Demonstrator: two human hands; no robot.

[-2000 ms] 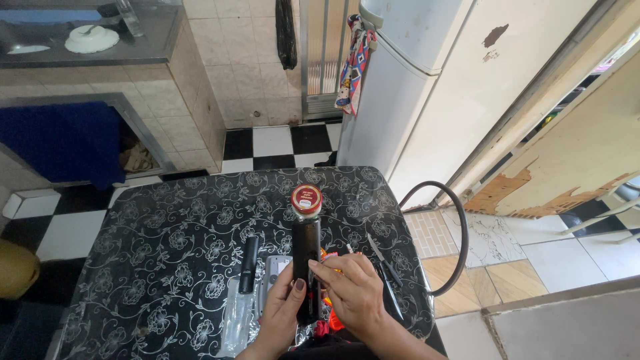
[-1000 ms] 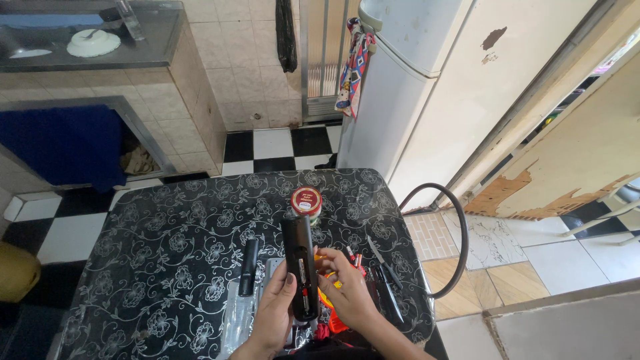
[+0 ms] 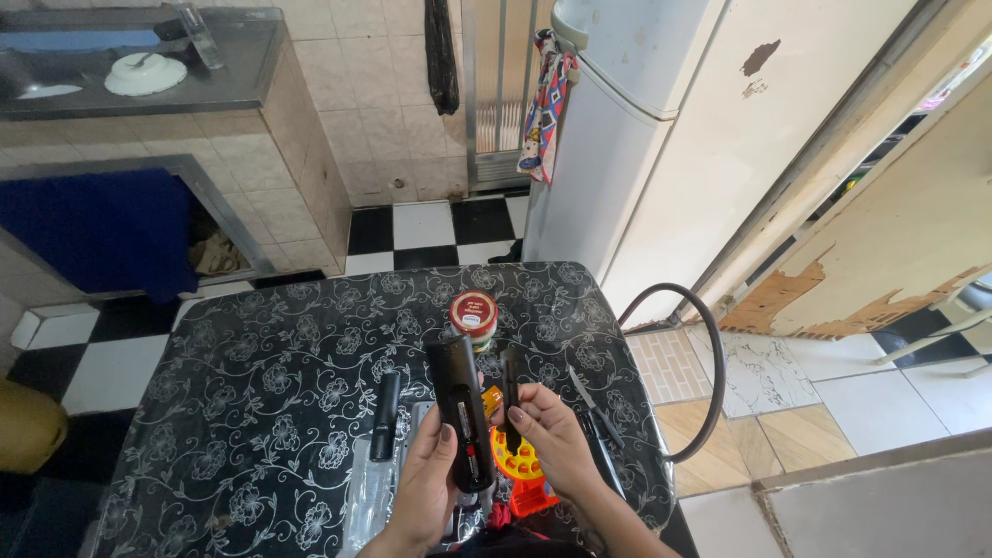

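Note:
My left hand (image 3: pixel 428 477) holds a black remote control (image 3: pixel 459 418) with its back toward me and its battery compartment uncovered; batteries show inside. In my right hand (image 3: pixel 552 438) is a thin black battery cover (image 3: pixel 509 391), held upright just right of the remote and apart from it. Beyond the remote stands a jar with a red lid (image 3: pixel 473 311). Another black handheld device (image 3: pixel 385 416) lies to the left. Under and beside my right hand are a yellow round plastic piece (image 3: pixel 518 457) and an orange-red plastic piece (image 3: pixel 533 497).
A knife (image 3: pixel 595 407) lies at the right on the flowered black tablecloth (image 3: pixel 287 395). Clear plastic packaging (image 3: pixel 370 496) is near my left wrist. A curved dark chair frame (image 3: pixel 719 372) stands beside the table's right edge. The white refrigerator (image 3: pixel 612 170) is beyond.
The battery cover has come off the remote and is now in my right hand. The remote has been tilted so its open compartment shows; two seconds ago its back looked unbroken.

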